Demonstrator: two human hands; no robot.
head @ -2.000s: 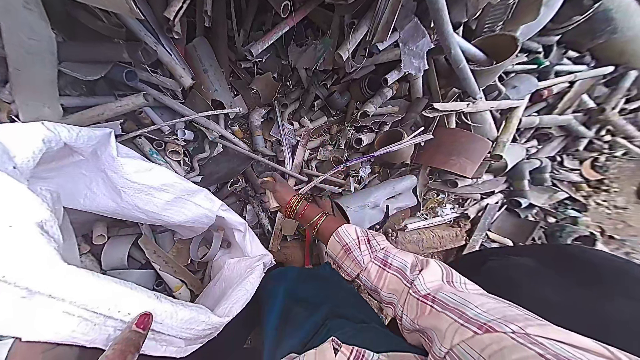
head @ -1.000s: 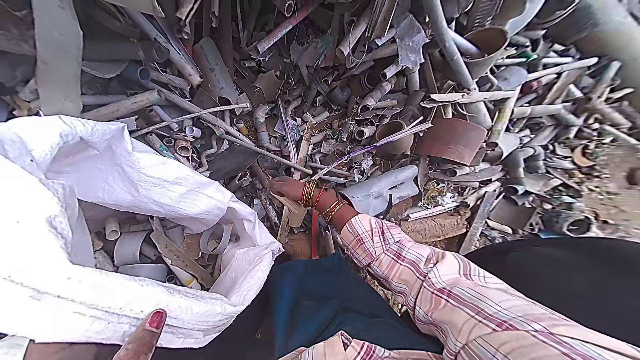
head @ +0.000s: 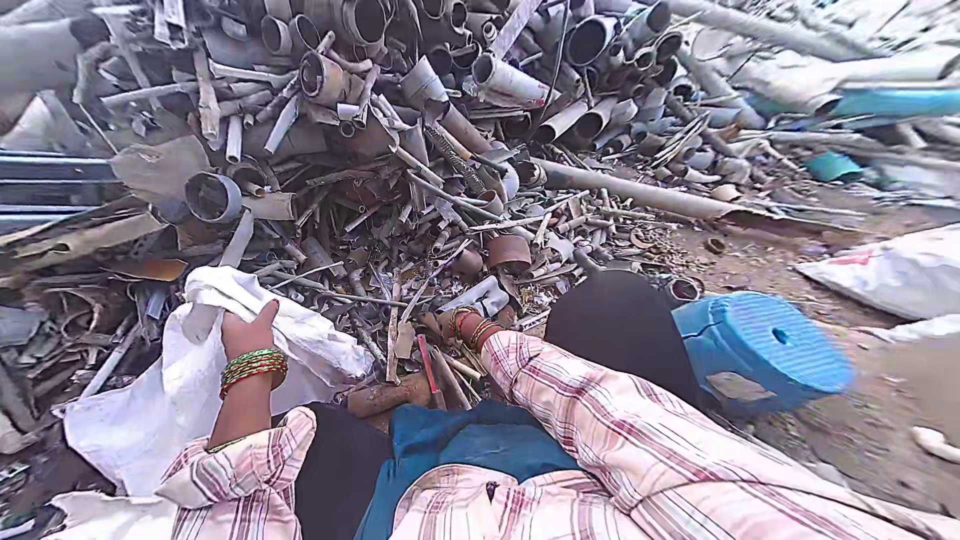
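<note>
My left hand [head: 250, 330], with green and red bangles at the wrist, grips the gathered rim of a white woven sack [head: 176, 397] at the lower left. The sack's mouth and contents are hidden from this angle. My right hand [head: 444, 324] reaches down into the scrap in front of my knees; its fingers are mostly hidden, so what it touches cannot be told. Close to it lie a grey-white plastic piece [head: 484, 296], a brown pipe ring [head: 509, 253], a thin wooden strip [head: 393, 330] and a red strip [head: 430, 367].
A high heap of cut plastic pipes [head: 517, 79] fills the far side. One long pipe [head: 637, 187] lies toward the right. A cracked blue plastic stool or tub [head: 772, 349] stands beside my right knee, on bare soil. Another white sack [head: 892, 270] lies at the far right.
The view has swung up and widened. My left hand, earlier showing one finger at the sack's near edge, is now on its gathered rim. The sack's open mouth with pipe pieces no longer shows.
</note>
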